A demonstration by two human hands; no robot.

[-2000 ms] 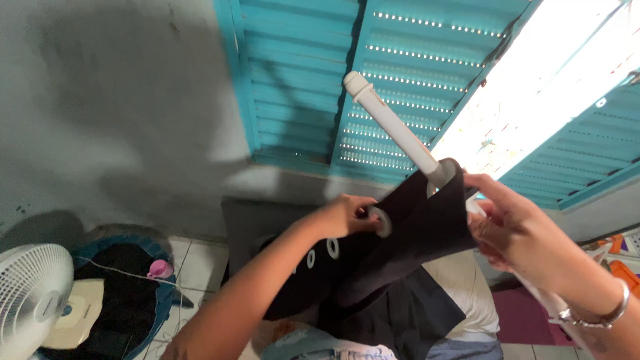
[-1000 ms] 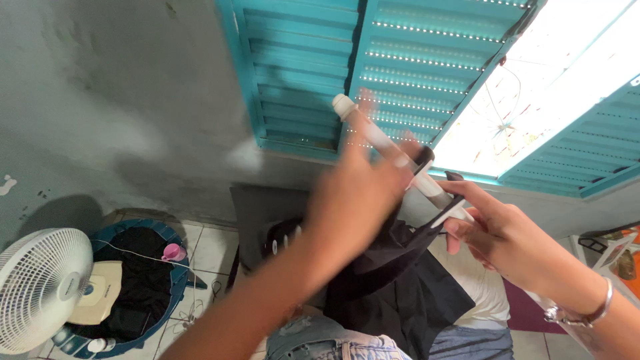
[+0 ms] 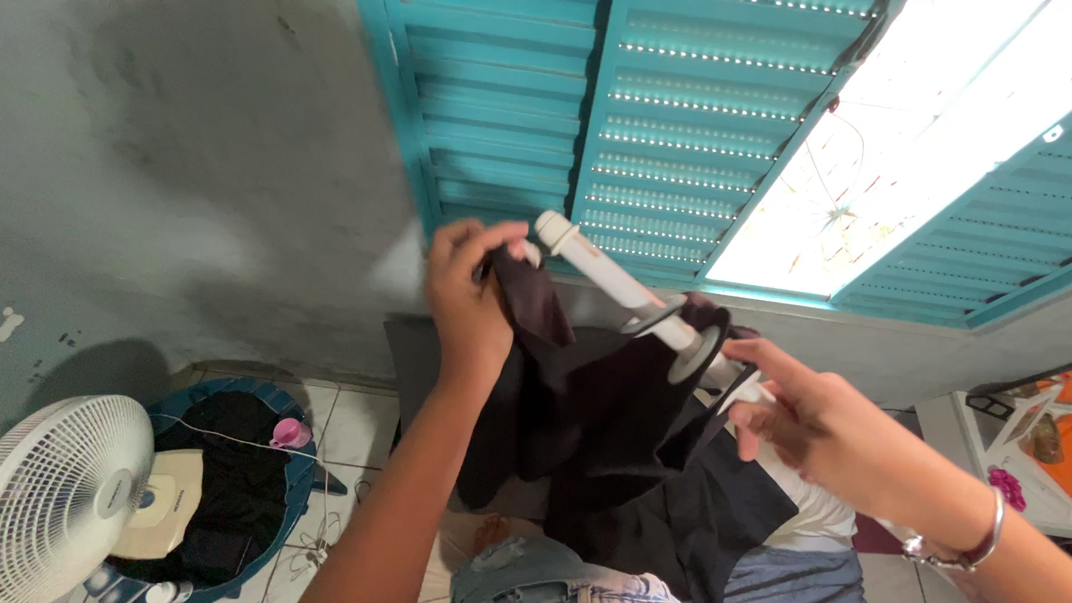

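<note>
A white curtain rod (image 3: 615,280) with a ribbed end cap slants down to the right, threaded through round grommets (image 3: 697,355) in a dark curtain (image 3: 599,410). My right hand (image 3: 796,410) is closed around the rod's lower part, just beyond the grommets. Left of the rod's capped end, my left hand (image 3: 473,293) pinches the curtain's top edge near another ring, which the fingers partly hide. The curtain hangs in folds between both hands and down over my lap.
Turquoise louvred shutters (image 3: 502,126) and a bright window opening stand ahead. A white fan (image 3: 75,494) and a blue basket (image 3: 289,486) with dark cloth are at lower left. A white shelf (image 3: 946,427) holding items stands right.
The rod's capped end now pokes out past grommets that sit around the rod. My left hand has moved off the rod to the curtain's edge on the left. My right hand keeps holding the rod.
</note>
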